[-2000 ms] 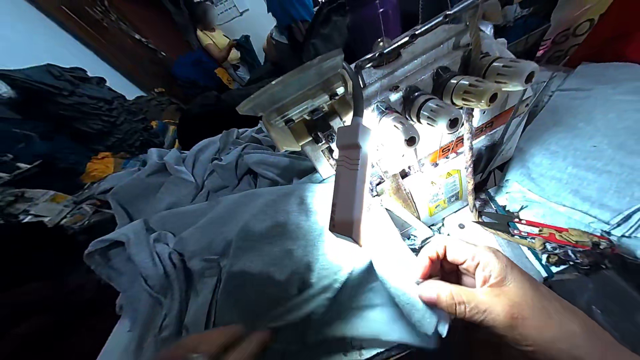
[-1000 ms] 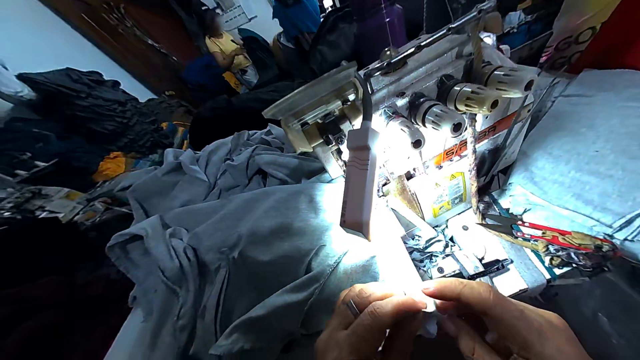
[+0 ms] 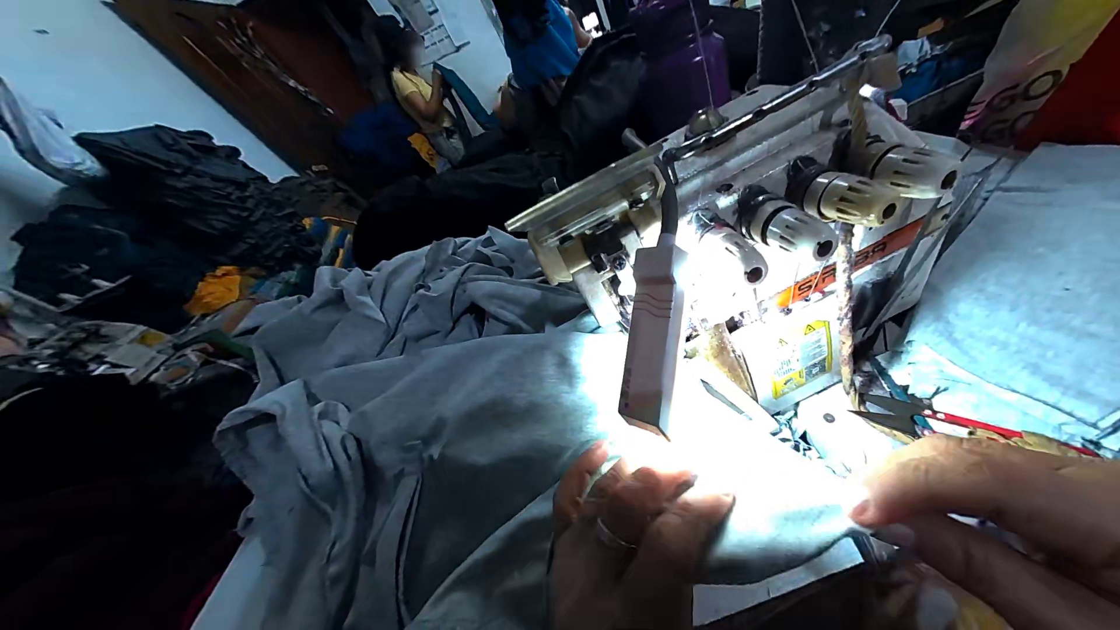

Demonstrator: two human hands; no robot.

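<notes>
Grey fabric [image 3: 490, 411] lies in folds before an overlock sewing machine [image 3: 787, 289] and passes under its lit area. My left hand [image 3: 626, 534], with a ring on one finger, rests on the fabric just below the bright lamp [image 3: 652, 341], its fingers bent onto the cloth. To the right, my right hand [image 3: 989, 516] pinches the fabric's edge between thumb and finger. Glare hides the presser foot and part of the cloth between the hands.
Red-handled thread snips [image 3: 971, 422] lie right of the machine, close to my right hand. More light fabric [image 3: 1032, 280] covers the right side. Dark cloth piles [image 3: 166, 201] stand at the left. A person [image 3: 424, 96] is in the background, near a purple container [image 3: 678, 61].
The hands were together at the fabric's edge a second ago and are now apart. My left hand has moved left onto the cloth, which again covers the area before the machine.
</notes>
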